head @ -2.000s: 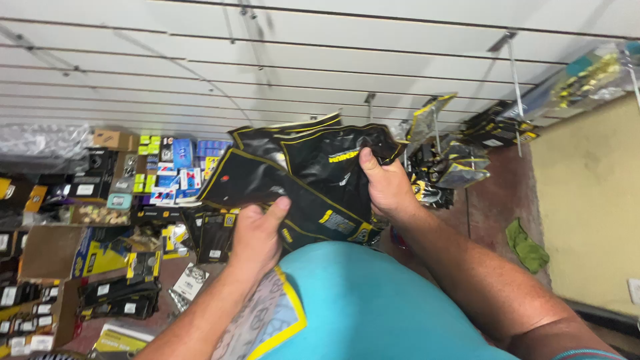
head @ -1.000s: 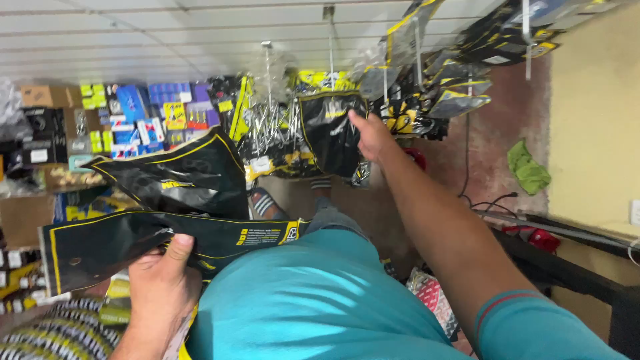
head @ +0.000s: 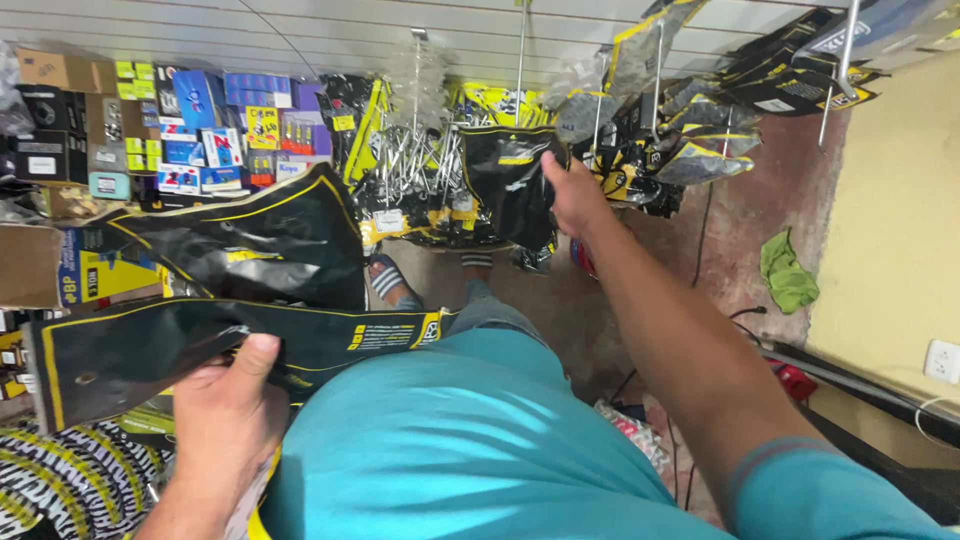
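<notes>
My left hand (head: 232, 401) grips a long black plastic package with a yellow border (head: 150, 337) at the lower left; its thumb lies on top. Just above it, a second black package (head: 255, 251) fans out, and whether the same hand holds it is hidden. My right hand (head: 574, 191) has its thumb on the right edge of a smaller black package (head: 510, 180), which hangs upright by the slatted wall, below a metal hook (head: 523, 67). The fingers behind that package are mostly hidden.
Silver metal parts in clear bags (head: 420, 161) hang left of the smaller package. More bagged goods (head: 709, 154) hang on hooks at right. Small boxes (head: 195, 97) are stacked at left. A green cloth (head: 789, 271) and cables lie on the floor near the yellow wall.
Two seconds ago both hands held the black packages together at the centre. My hands have since parted, the left one holding packages at lower left, the right one at the hanging package. The view has shifted.
</notes>
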